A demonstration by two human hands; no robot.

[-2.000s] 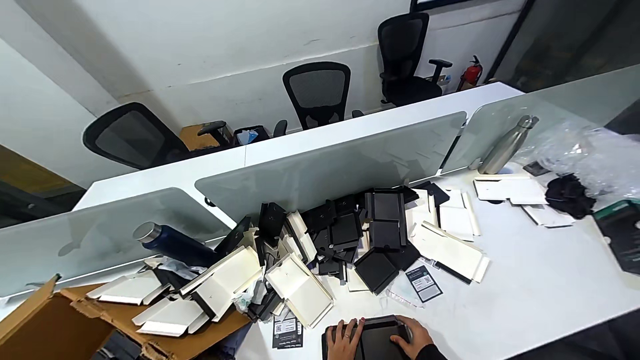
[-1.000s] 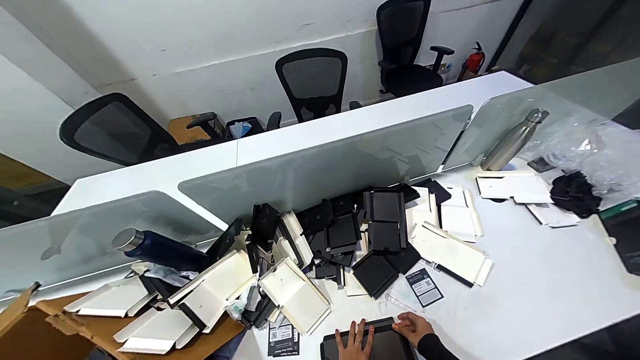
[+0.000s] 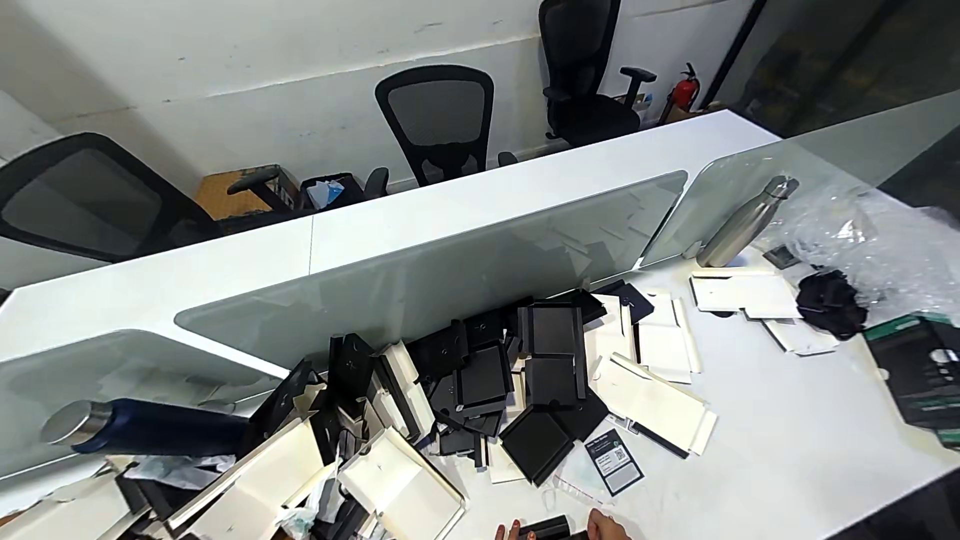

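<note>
At the bottom edge of the head view, a black cardboard box [image 3: 546, 528] lies between my two hands, mostly cut off. Fingertips of my left hand [image 3: 508, 532] show at its left side; whether they grip it is hidden. My right hand [image 3: 606, 526] has its fingers bent at the box's right end, seemingly pinching it. Beyond them lie a black printed card [image 3: 613, 461], a black open tray [image 3: 537, 444] and a heap of black box parts [image 3: 482, 377]. Cream box parts [image 3: 405, 484] are piled to the left, and an opened cream box [image 3: 652, 401] lies to the right.
A blue bottle [image 3: 169, 429] leans at left over the pile. Glass dividers [image 3: 450, 262] run behind the heap. A steel bottle [image 3: 742, 225], clear plastic wrap [image 3: 870, 232], black cloth [image 3: 831, 304] and black-green packaging [image 3: 919, 375] are at right. Mesh chairs [image 3: 442, 112] stand beyond.
Both hands and the black box were more fully in view before and now show only at the bottom edge. The box earlier appeared as a wide, shallow tray under both hands.
</note>
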